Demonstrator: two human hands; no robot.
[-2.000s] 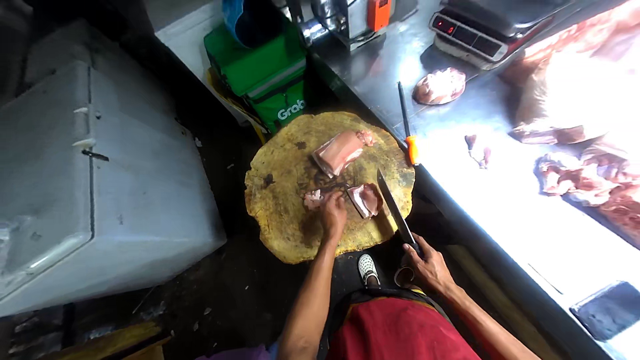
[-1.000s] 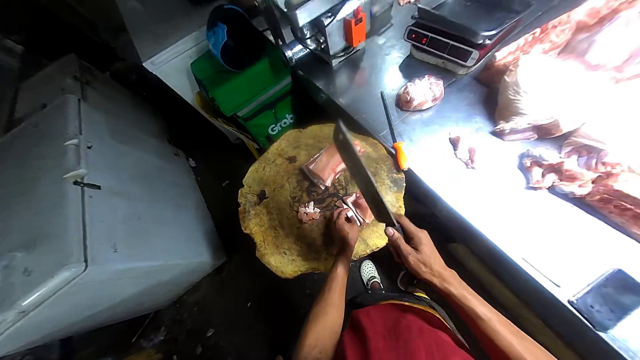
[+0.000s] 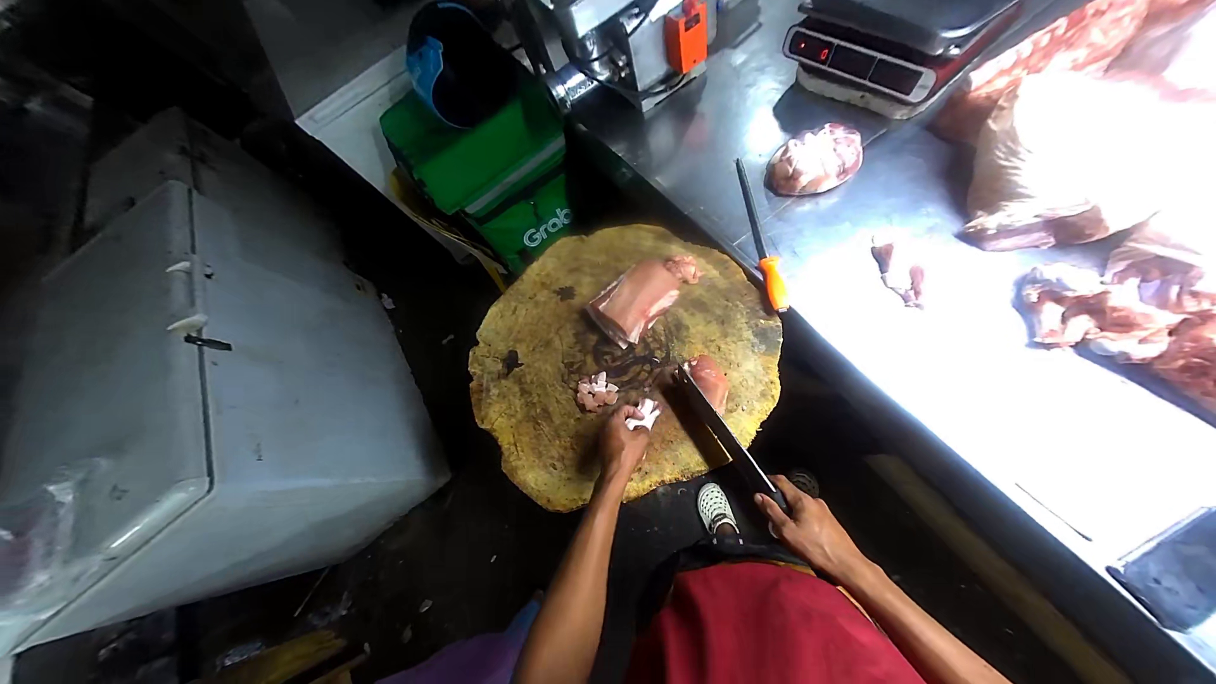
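My left hand (image 3: 625,437) holds a small whitish piece of meat or fat (image 3: 643,414) over the near part of a round wooden chopping block (image 3: 532,313). The handle of a long dark knife (image 3: 725,432) is in my right hand (image 3: 803,521). Its blade lies along the left side of a pink chunk of meat (image 3: 709,382). Left of the blade sits a small pile of cut pieces (image 3: 597,391). A larger slab of raw meat (image 3: 636,302) rests farther back on the block.
A sharpening steel with an orange handle (image 3: 774,283) lies at the edge of the metal counter (image 3: 703,152). Meat pieces (image 3: 817,160) and a digital scale (image 3: 864,62) are on it. A green delivery bag (image 3: 484,152) stands behind the block; a grey chest (image 3: 285,408) is at left.
The knife, raised over the block one second ago, is now lowered beside the near chunk. My left hand has moved left from that chunk with a whitish piece.
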